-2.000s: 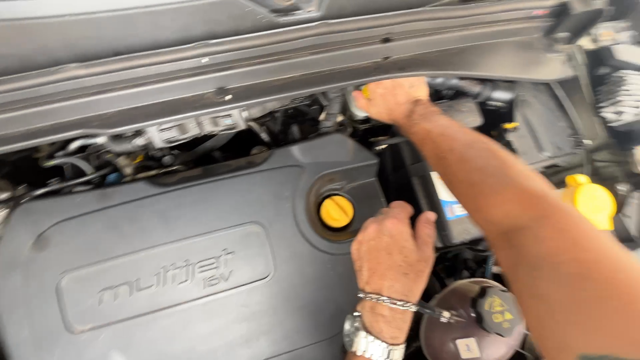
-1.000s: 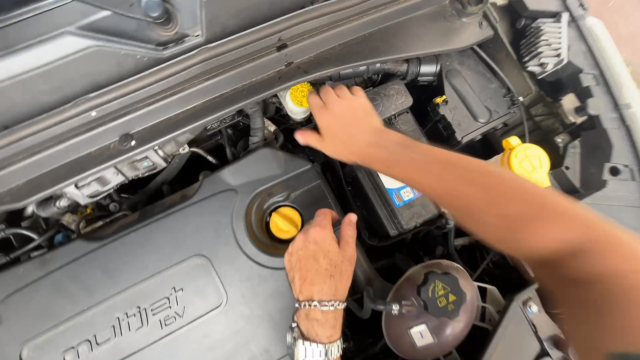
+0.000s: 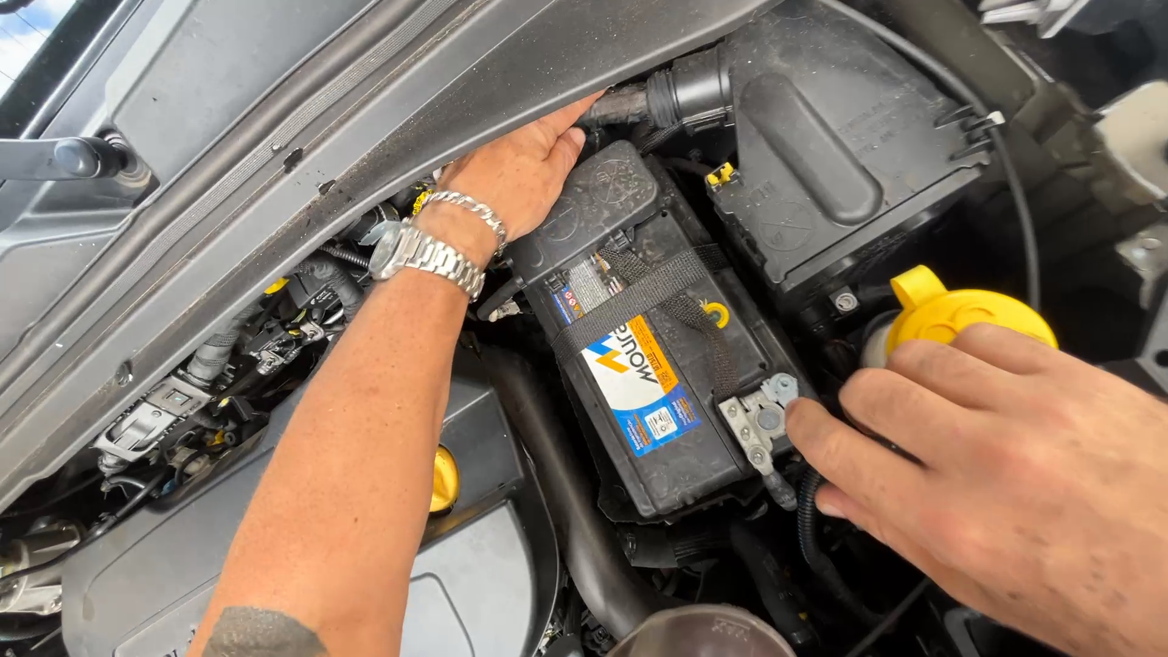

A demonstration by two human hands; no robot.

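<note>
My left hand (image 3: 511,178), with a bracelet and a steel watch at the wrist, reaches under the edge of the cowl panel (image 3: 383,119); its fingertips are partly hidden beside an air intake hose (image 3: 630,105). Below and to the right of it is a car battery (image 3: 648,347) with a black strap across it. My right hand (image 3: 967,447) has its fingers bent beside the battery's terminal clamp (image 3: 762,420) and over the near edge of the yellow washer reservoir cap (image 3: 972,315). Whether its fingertips touch either is unclear.
An air filter housing (image 3: 821,146) stands behind the battery. The engine cover (image 3: 484,547) with its yellow oil filler cap (image 3: 444,479) lies at lower left. A coolant tank (image 3: 703,634) shows at the bottom edge, near a thick black pipe (image 3: 557,484).
My left hand has gone from beside the oil filler cap to under the cowl edge. My right hand has left the yellow-capped reservoir near the cowl and is now by the battery terminal. The view has shifted.
</note>
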